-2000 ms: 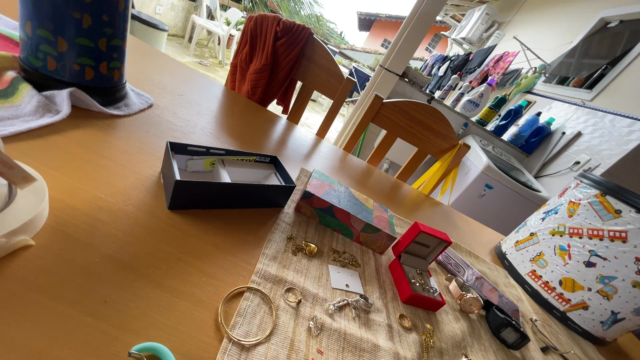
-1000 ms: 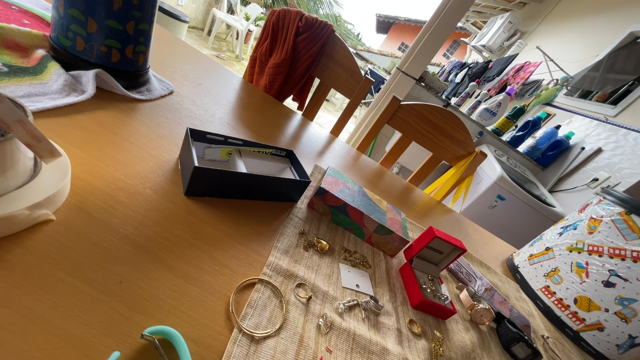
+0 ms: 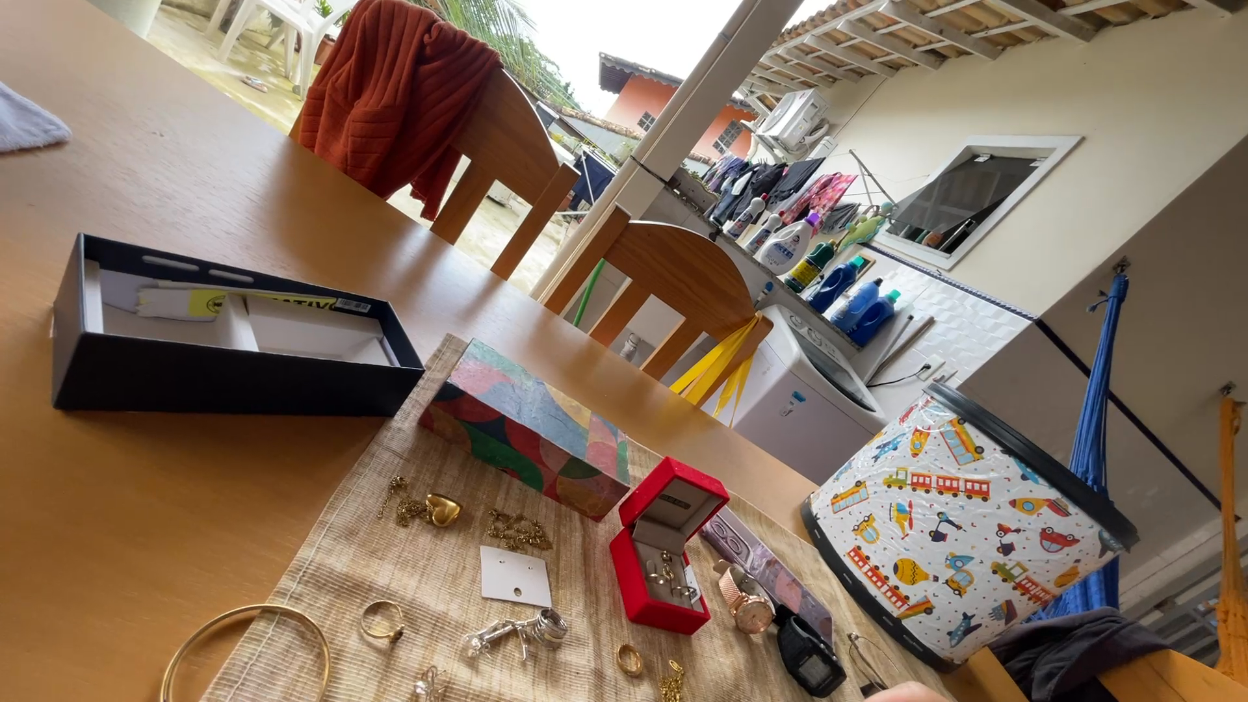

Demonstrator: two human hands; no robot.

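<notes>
A small part of a hand [image 3: 907,692] shows at the bottom edge; which hand it is and what it does cannot be told. Beside it lie eyeglasses or thin wire [image 3: 863,658] and a black digital watch [image 3: 809,655]. Left of those are a rose-gold watch [image 3: 749,600] and a red jewelry box [image 3: 663,595], open with jewelry inside. A gold ring [image 3: 629,660], silver jewelry [image 3: 522,632], a white earring card [image 3: 515,575], a gold heart pendant [image 3: 442,509], another ring [image 3: 381,620] and a gold bangle [image 3: 249,609] lie at the front.
A black box with a divider [image 3: 234,380] stands on the wooden table [image 3: 175,487]. A patchwork-patterned box [image 3: 526,429] rests on the woven placemat [image 3: 331,575]. At right stands a drum-shaped container with vehicle pictures [image 3: 960,526]. Wooden chairs [image 3: 673,278] line the far side.
The view has shifted to the right. The turquoise-handled tool at the bottom edge earlier is out of view. A bit of a hand now shows at the bottom right.
</notes>
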